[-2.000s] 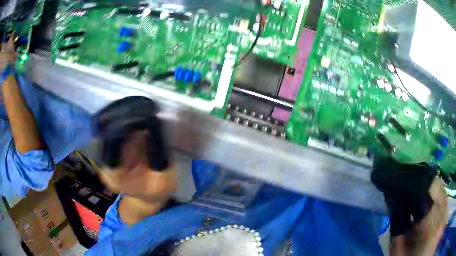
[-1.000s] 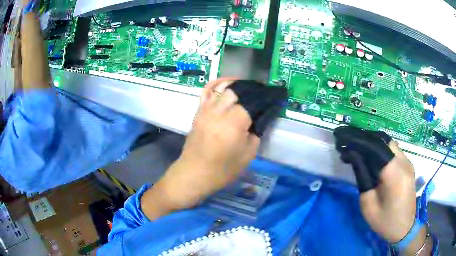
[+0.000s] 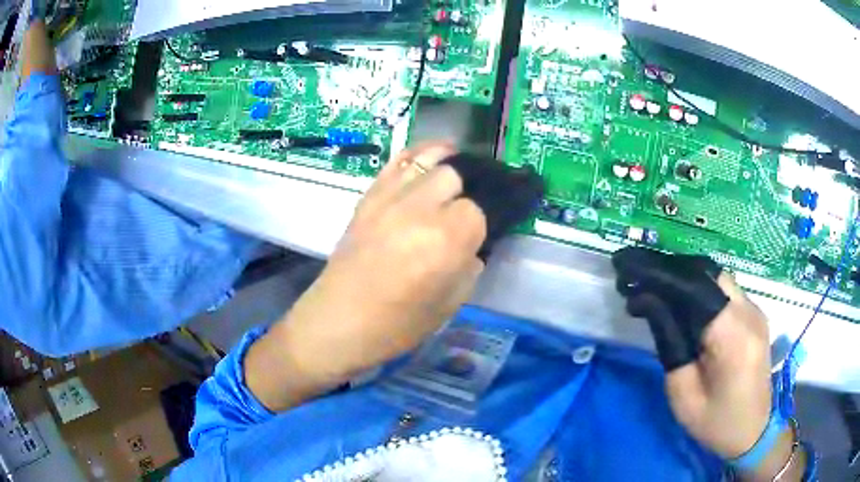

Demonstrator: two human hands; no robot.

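Observation:
A large green circuit board lies along the silver rail in front of me, with red-topped round parts and small blue discs on it. My left hand, with black finger covers, is at the board's front left corner. Its fingertips are bent together over the edge, and what they may hold is hidden. My right hand, also with black finger covers, is at the board's front edge over the rail, fingers curled. I cannot tell if anything is in it.
Another green board lies to the left beyond a gap. The silver rail runs across the front. A person's blue sleeve reaches in at the left. Cardboard boxes stand low at the left. A black wire curves over the right board.
Both hands have come from blurred, widely spaced positions to the right board's front edge. In the last second they have moved only slightly. The other person's arm has shifted left.

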